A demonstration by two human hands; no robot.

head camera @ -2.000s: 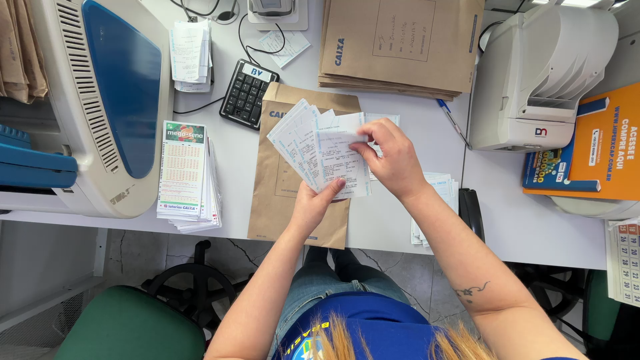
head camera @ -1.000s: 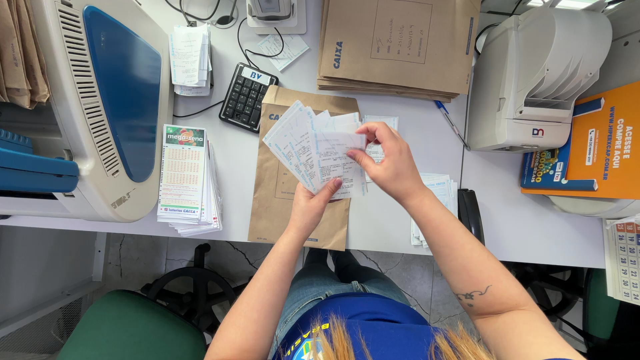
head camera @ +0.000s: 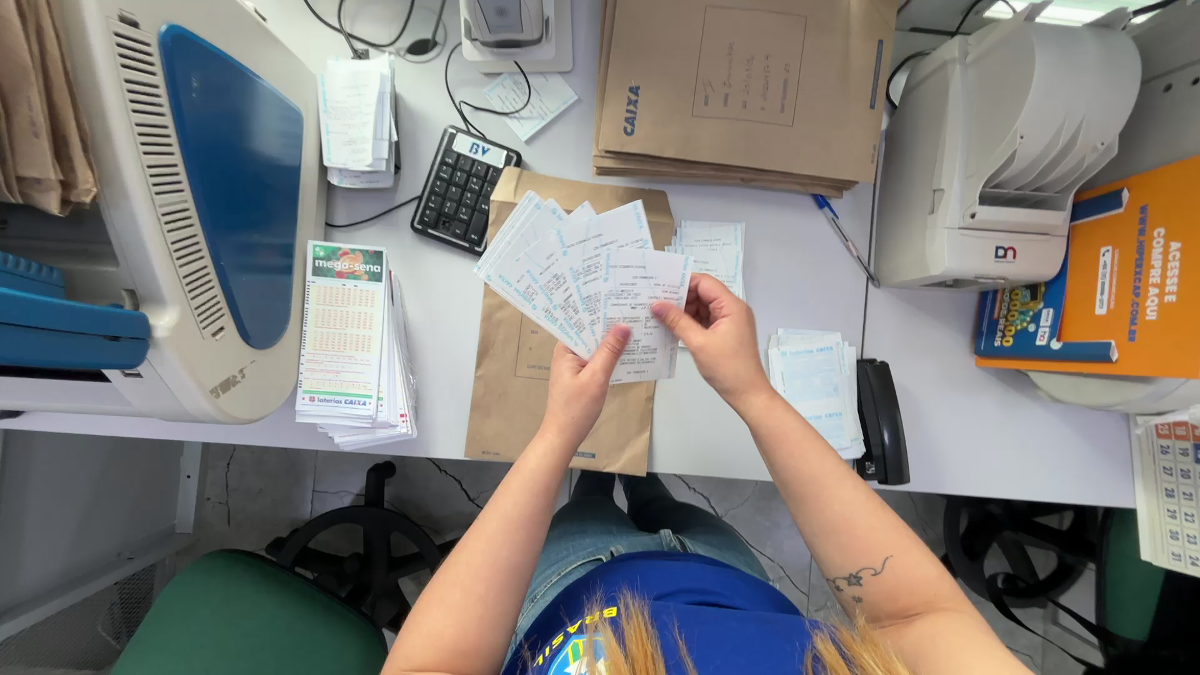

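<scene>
My left hand (head camera: 583, 384) holds a fan of printed paper receipts (head camera: 572, 272) by their lower end, thumb on top. With thumb and fingers, my right hand (head camera: 714, 328) pinches the right edge of the front receipt (head camera: 647, 328), which overlaps the others. Beneath both hands a brown paper envelope (head camera: 506, 394) lies on the desk. Partly hidden behind my right hand, more printed slips (head camera: 717, 244) rest on the desk. A stack of slips (head camera: 816, 384) is to the right of my right wrist, beside a black stapler (head camera: 881, 422).
A numeric keypad (head camera: 461, 192) touches the envelope's upper left. Lottery forms (head camera: 342, 328) and a large machine (head camera: 216, 187) stand at left. Brown envelopes (head camera: 750, 84) are stacked at the back, near a pen (head camera: 844, 239). A grey-white device (head camera: 994, 169) stands at right, green chairs (head camera: 253, 609) below.
My right hand has moved slightly down beside the fan of receipts. The front receipt now lies lower, and the slips on the desk behind show more.
</scene>
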